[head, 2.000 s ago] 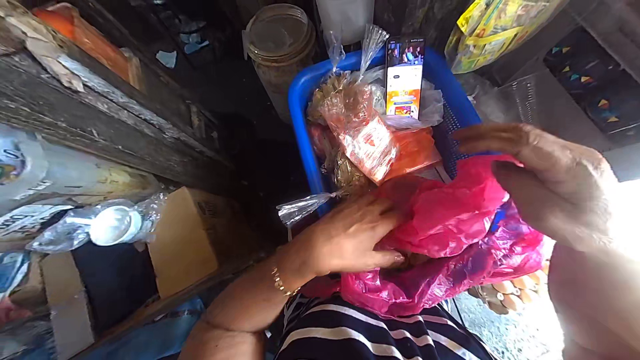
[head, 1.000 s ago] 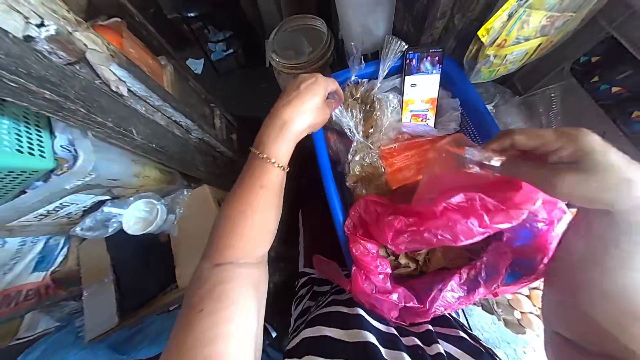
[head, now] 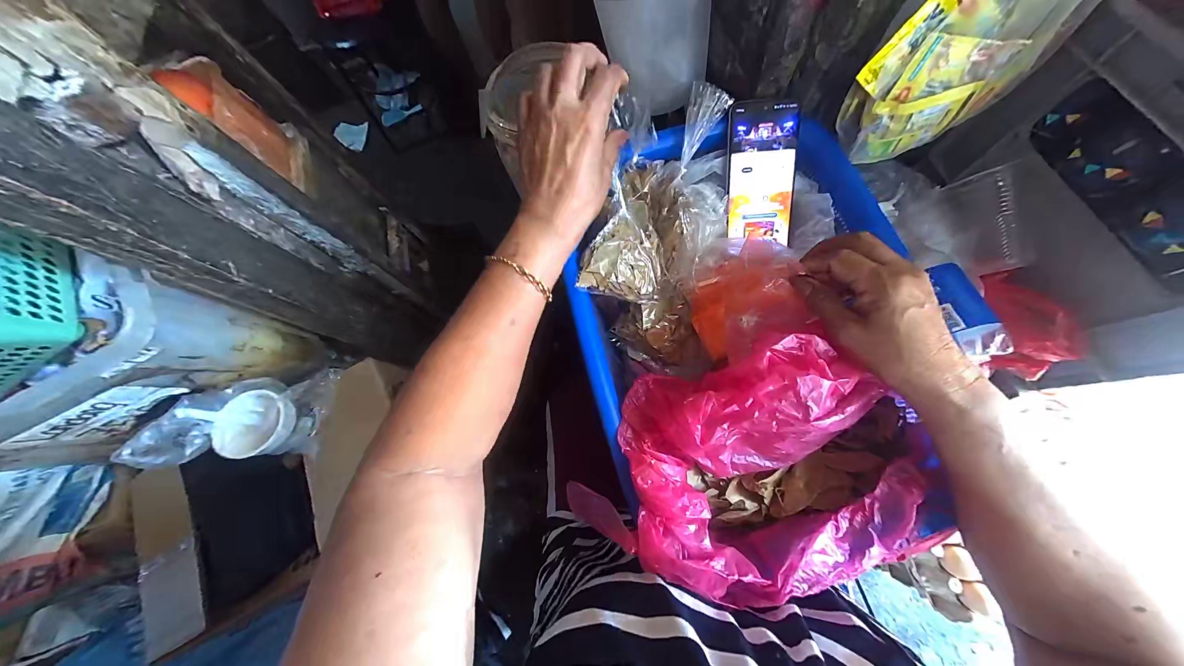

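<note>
My left hand [head: 569, 134] is over the rim of a round clear jar [head: 507, 88], beside the twisted top of a clear bag of dried leaves [head: 622, 254]; its grip is unclear. My right hand [head: 869, 301] pinches thin clear plastic [head: 763, 264] beside an orange packet [head: 731, 310]. Below it a pink plastic bag [head: 675, 435] lies open on the lap, with brown dried leaves [head: 805, 486] inside. These bags lie in and against a blue plastic basket [head: 592, 361]. A lit phone [head: 761, 176] leans upright at the basket's far end.
Yellow packets [head: 953, 83] hang at the upper right. A blue-and-clear pack [head: 967, 310] and a red bag [head: 1031, 324] lie right of the basket. At left are a wooden beam [head: 185, 203], a green basket [head: 37, 296], a white scoop [head: 252, 424] and a cardboard box [head: 347, 435].
My left hand has moved from the pink bag to the basket's far left, then farther over the jar. My right hand has shifted from the pink bag's right side to the plastic near the orange packet.
</note>
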